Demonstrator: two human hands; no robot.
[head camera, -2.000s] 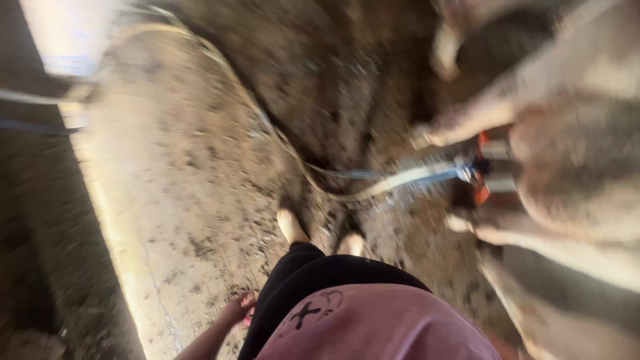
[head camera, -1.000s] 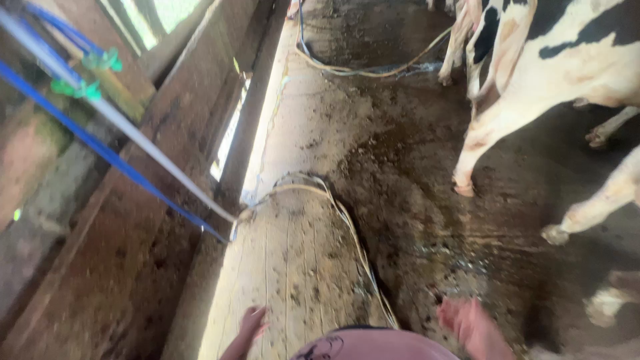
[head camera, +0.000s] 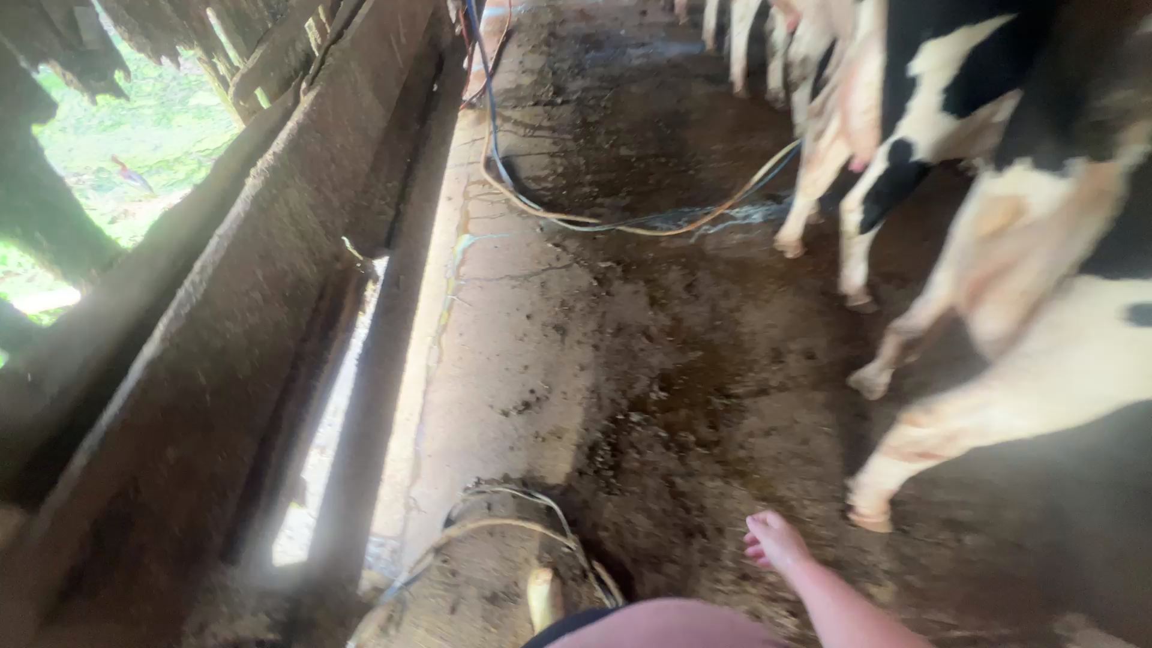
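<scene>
My right hand (head camera: 776, 542), with its fingers loosely curled and nothing seen in it, hangs over the dirty concrete floor (head camera: 684, 396) at the lower right. My left hand is out of the picture. Near my bare foot (head camera: 543, 598) at the bottom, a loop of hoses (head camera: 504, 522) lies on the floor. Farther ahead, another run of hoses (head camera: 630, 227) curves across the floor towards the legs of the cows. The nearest black-and-white cow (head camera: 1071, 351) stands to the right of my hand, apart from it.
A row of cows stands along the right side, their hind legs at the floor's edge. On the left runs a wooden plank wall (head camera: 225, 297) with gaps letting in light. Dung (head camera: 657, 441) and wet patches mark the floor; water (head camera: 747, 214) lies by the far hoses.
My left hand, in view at the lower left one second ago, has left the picture. The view has moved along the floor, and the blue and white hoses at the wall are out of view.
</scene>
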